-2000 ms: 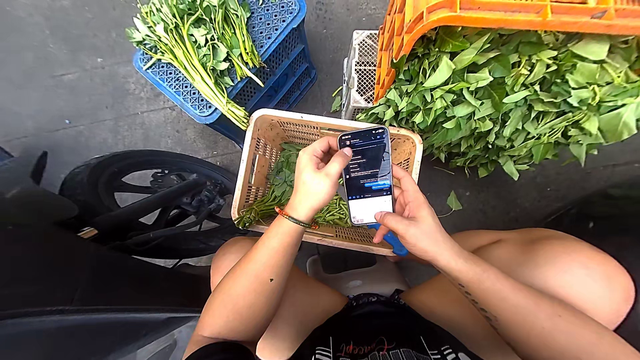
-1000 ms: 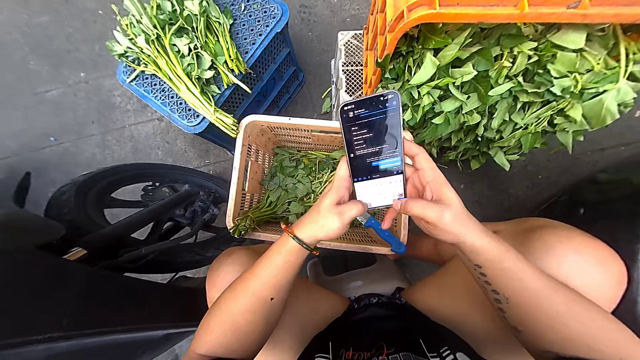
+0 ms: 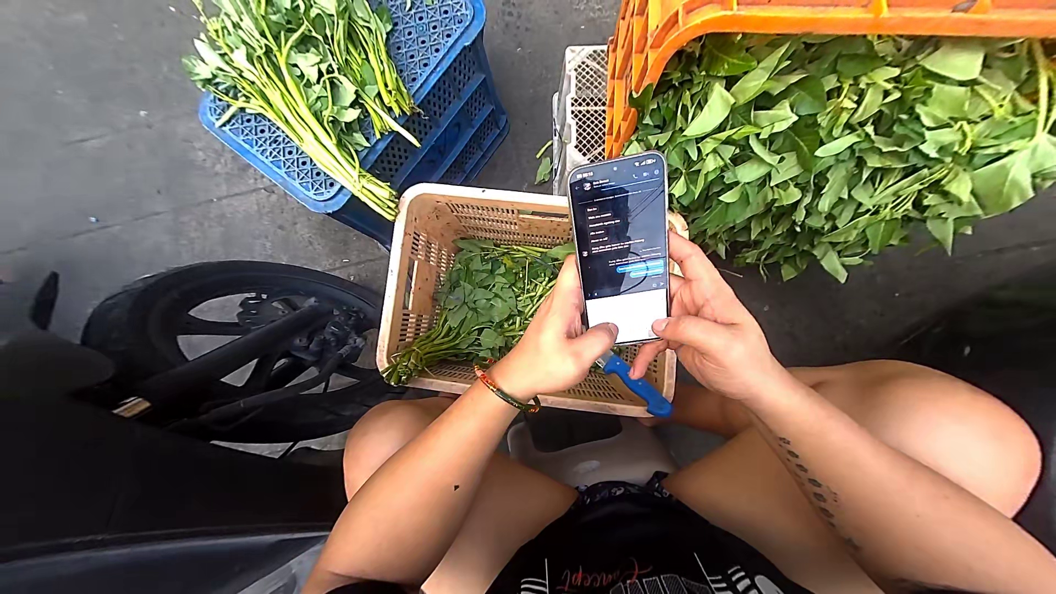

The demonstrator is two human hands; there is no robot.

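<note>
Both my hands hold a smartphone (image 3: 620, 247) upright over a beige plastic basket (image 3: 487, 200). My left hand (image 3: 561, 338) grips the phone's left edge, its thumb over the lower screen. My right hand (image 3: 714, 322) holds the right edge, thumb at the lower right corner. The lit screen bears writing above a white area. Below the phone, a knife with a blue handle (image 3: 639, 385) lies across the basket's near rim, close to my right fingers; most of its blade is hidden. Leafy green stems (image 3: 495, 301) lie inside the basket, partly covered by my left hand and the phone.
A bundle of leafy stems (image 3: 318, 99) rests on stacked blue crates (image 3: 450, 91) at the upper left. An orange crate (image 3: 660, 37) with many green leaves (image 3: 841, 140) stands upper right, beside a whitish crate (image 3: 583, 107). A motorcycle wheel (image 3: 132, 322) is at the left.
Two seconds ago my left fingers were at the phone's upper part; by one second ago that hand had moved down to its lower left side. Both hands remain on the phone.
</note>
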